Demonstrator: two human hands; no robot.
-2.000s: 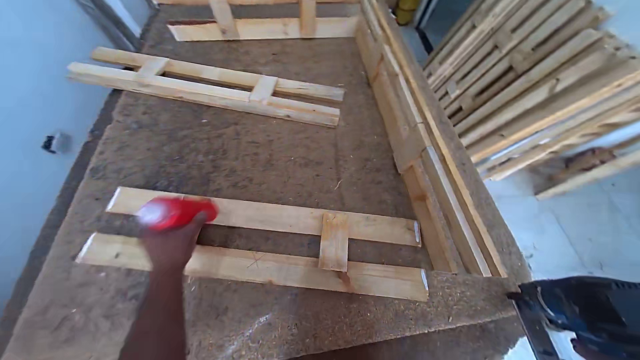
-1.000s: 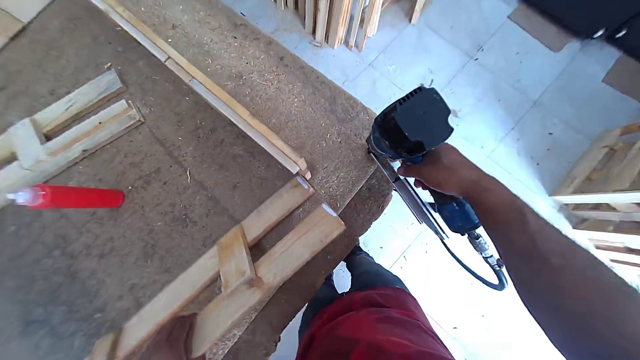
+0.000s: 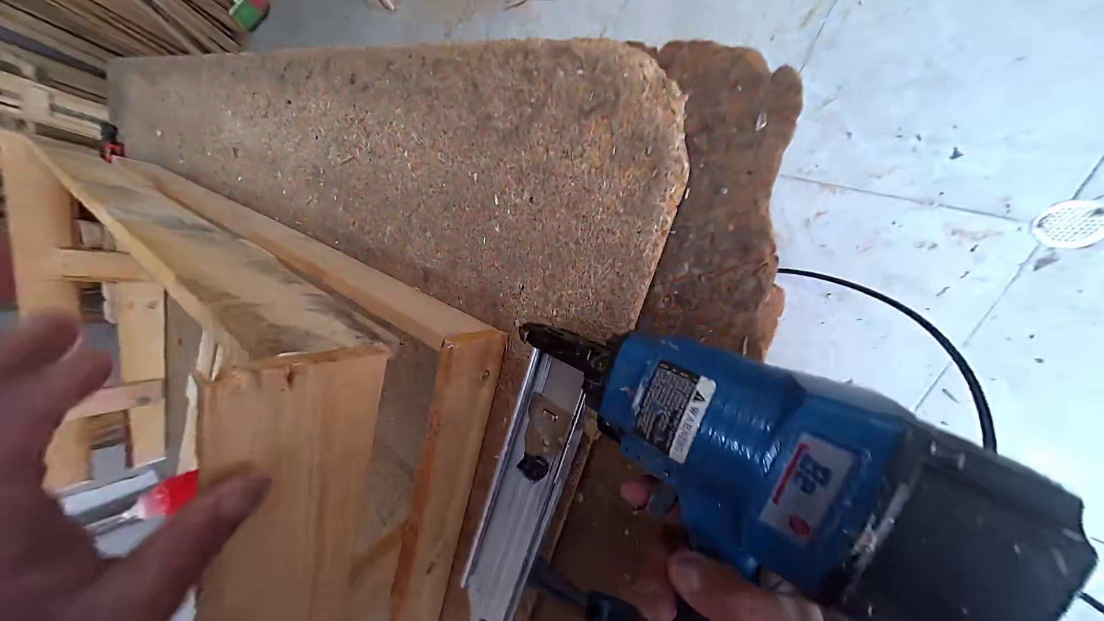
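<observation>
My right hand (image 3: 724, 586) is closed on the handle of a blue and black pneumatic nail gun (image 3: 742, 448) with a silver magazine. The gun's nose points left, close to the corner of a wooden slat frame (image 3: 470, 345). At the lower left is my left hand (image 3: 112, 535), blurred, its fingers spread and the thumb against or just in front of the frame's end board (image 3: 285, 466). Behind the thumb shows part of a red bottle (image 3: 172, 494) with a pale tip. Whether the thumb presses the wood I cannot tell.
A chipboard worktop (image 3: 483, 155) with sawdust and a worn, rounded corner lies beyond the frame. A black air hose (image 3: 931, 336) curves at the right over the tiled floor, near a round drain grate (image 3: 1071, 224). Stacked wooden slats (image 3: 129, 26) stand at the upper left.
The nail gun in my right hand, earlier beyond the table's edge, is now beside the frame's corner. Slatted wooden pieces that lay flat are now seen as an upright frame. The view has swung strongly.
</observation>
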